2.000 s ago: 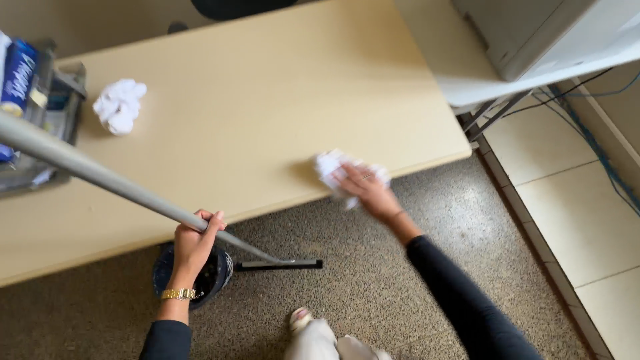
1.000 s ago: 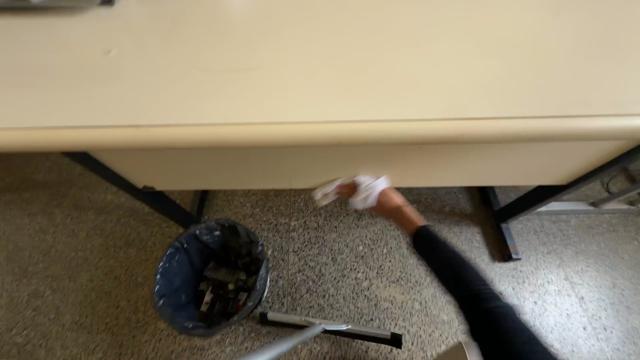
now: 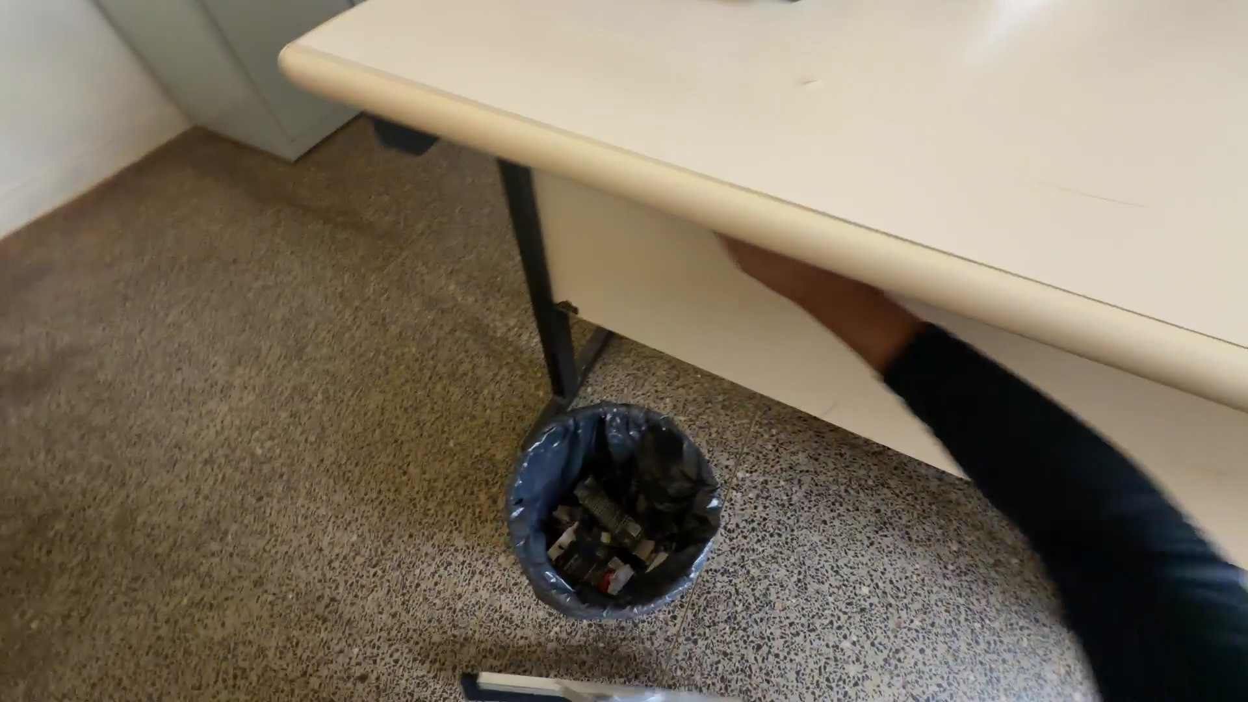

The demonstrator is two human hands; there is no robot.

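Observation:
My right hand (image 3: 819, 292) reaches under the front edge of a cream desk (image 3: 877, 146), beside the desk's front panel (image 3: 643, 283). The desktop hides its fingers, so whatever they hold cannot be seen. My left hand is out of view. At the bottom edge lies the head of a floor squeegee (image 3: 546, 686), partly cut off by the frame. A waste bin lined with a dark plastic bag (image 3: 531, 497) stands on the floor near the desk leg, with small pieces of rubbish inside.
A black metal desk leg (image 3: 541, 283) stands just behind the bin. A grey cabinet (image 3: 253, 78) and a white wall (image 3: 68, 97) are at the upper left. The speckled floor (image 3: 244, 439) spreads across the left side.
My right hand has gone from wiping the desktop with a white cloth or paper to beneath the desk's edge. My left hand, earlier on the squeegee handle, has left view. The view has swung left.

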